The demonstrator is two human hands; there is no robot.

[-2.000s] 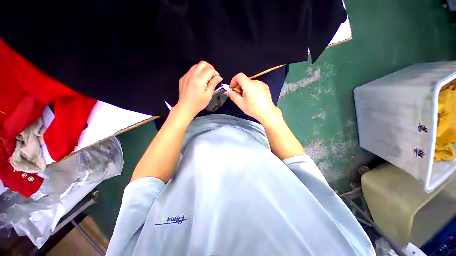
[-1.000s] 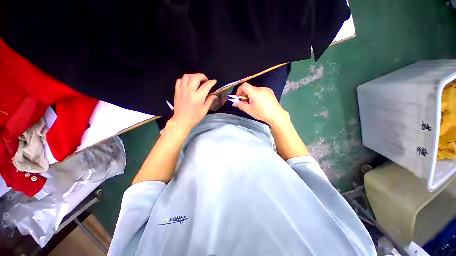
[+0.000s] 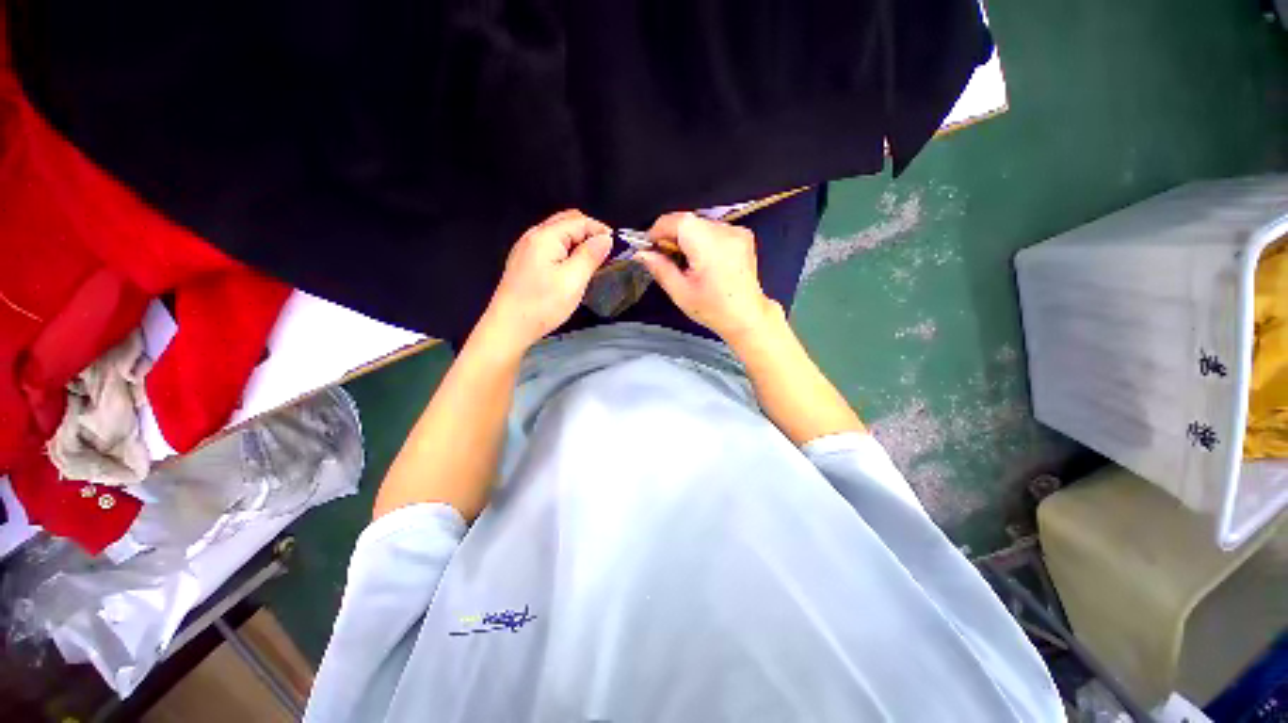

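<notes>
A dark garment (image 3: 466,127) covers the table and reaches its front edge. My left hand (image 3: 551,271) pinches the garment's lower edge between thumb and fingertips. My right hand (image 3: 711,269) holds small thread snips (image 3: 639,240) with silvery blades and a yellow-orange handle, blades pointing left at the pinched edge. The two hands' fingertips are close together. Any thread there is too fine to see.
The white tabletop (image 3: 332,346) shows at left. Red garments (image 3: 212,353) lie at left with a crumpled beige cloth (image 3: 102,417). Plastic sheeting (image 3: 212,523) is below them. At right stand a white bin (image 3: 1116,339) with yellow cloth and a beige bin (image 3: 1130,565).
My right hand has moved up and left with the snips, back close to my left hand. My left fingers now pinch the edge instead of lying flatter on it.
</notes>
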